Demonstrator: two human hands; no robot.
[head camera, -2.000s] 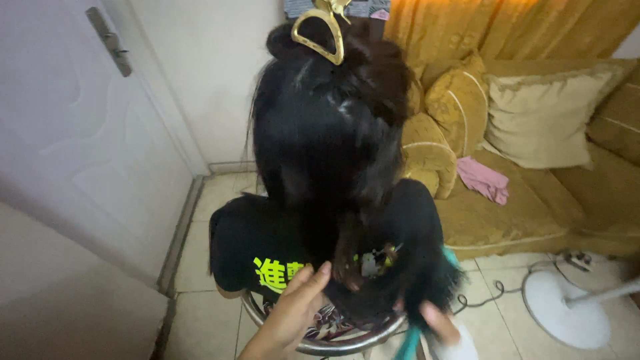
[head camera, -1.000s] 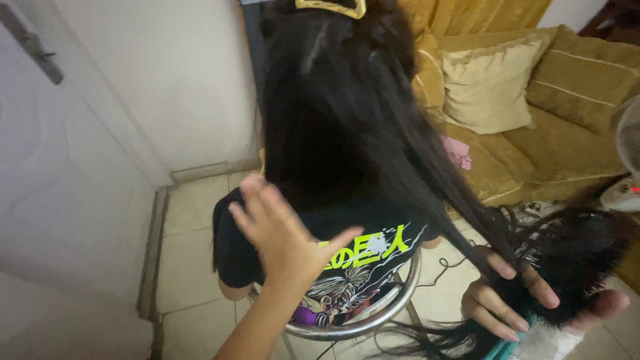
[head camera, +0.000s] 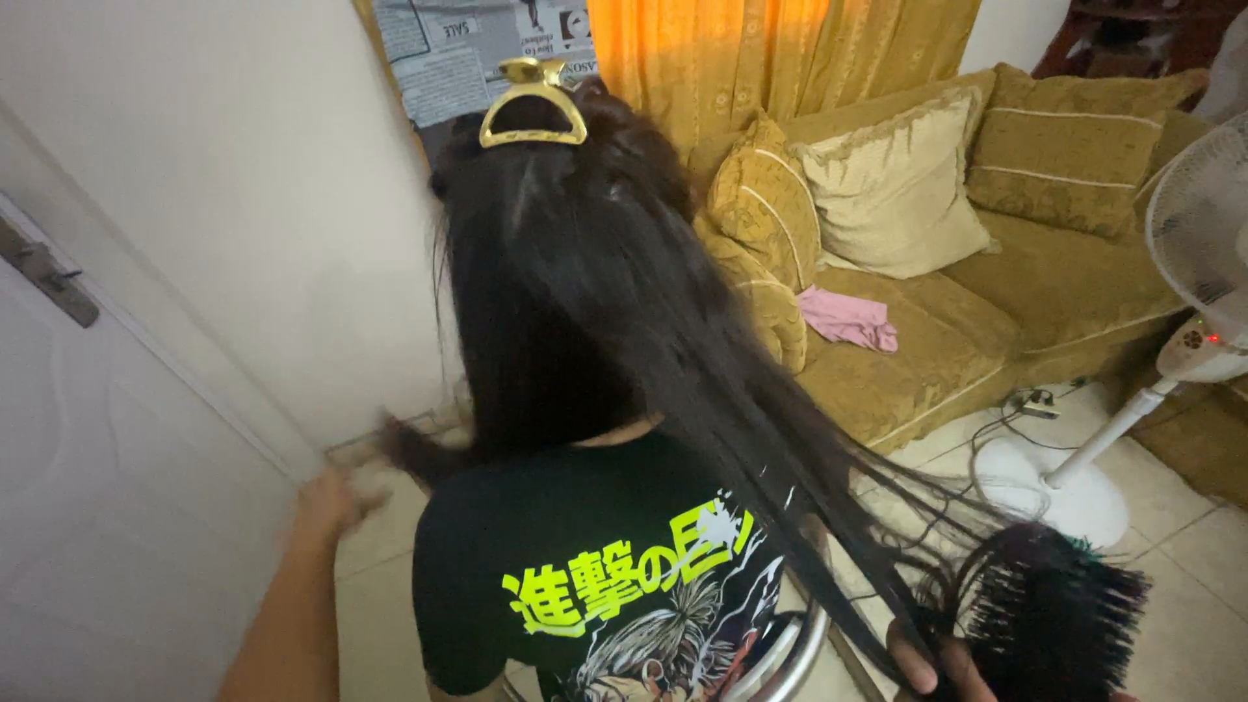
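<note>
A person with long dark hair (head camera: 585, 273) sits facing away, in a black printed T-shirt (head camera: 487, 546). A gold claw clip (head camera: 533, 122) holds the upper hair. My right hand (head camera: 931, 663), at the bottom right, grips a long section of the hair drawn out to the right. Beside its fingers is a black-bristled hairbrush (head camera: 1063, 614); its handle is hidden. My left hand (head camera: 336, 502), blurred, is off to the left of the person's shoulder, near a blurred dark lock of hair (head camera: 414, 448); whether it touches that lock I cannot tell.
A white door (head camera: 117, 468) and wall stand at the left. Behind the person is a brown sofa (head camera: 907, 361) with cushions and a pink cloth (head camera: 848, 319). A white pedestal fan (head camera: 1121, 439) stands at the right, with cables on the tiled floor. A metal chair frame (head camera: 804, 648) shows below.
My left hand has moved left, away from the hair and the person's back. My right hand still holds the hair out to the right. The view has shifted.
</note>
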